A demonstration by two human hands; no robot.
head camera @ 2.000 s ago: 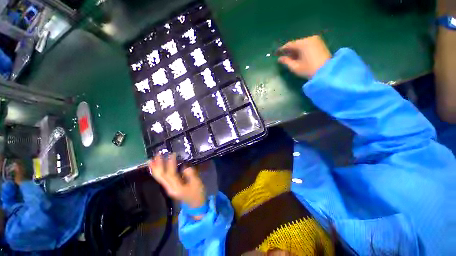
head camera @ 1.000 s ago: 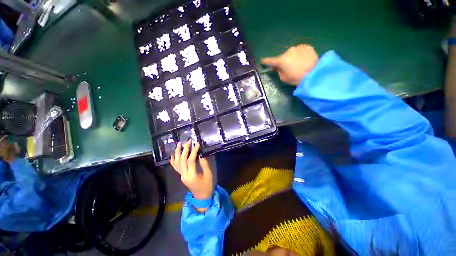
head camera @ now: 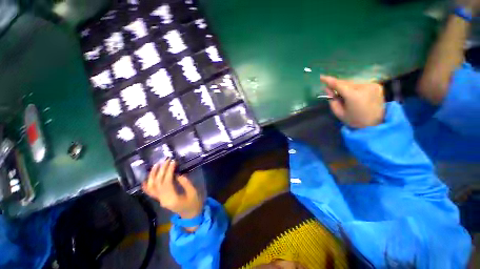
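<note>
A glossy black tray (head camera: 179,125) with square pockets lies on the green bench, its near edge along the bench's front. Irregular bright patches, perhaps glare, cover many pockets. My left hand (head camera: 173,190) is at the tray's near left corner, fingertips over the edge pockets, thumb apart, holding nothing visible. My right hand (head camera: 359,102) is right of the tray by the bench's front edge, index finger extended and thumb near it. A thin pale sliver shows at its fingertips; blur hides whether it is held. A small dark square housing (head camera: 75,151) lies left of the tray.
A pale elongated object with a red patch (head camera: 33,134) lies further left on the bench. A dark boxed item (head camera: 20,176) is at the left edge. Another person's bare arm (head camera: 445,63) and blue sleeve are at the right. A small white speck (head camera: 308,69) lies on the green bench (head camera: 273,31).
The view has shifted, so the tray and left-side items appear further left. My right hand has moved right, away from the tray, towards the bench's front edge. My left hand stays at the tray's near edge.
</note>
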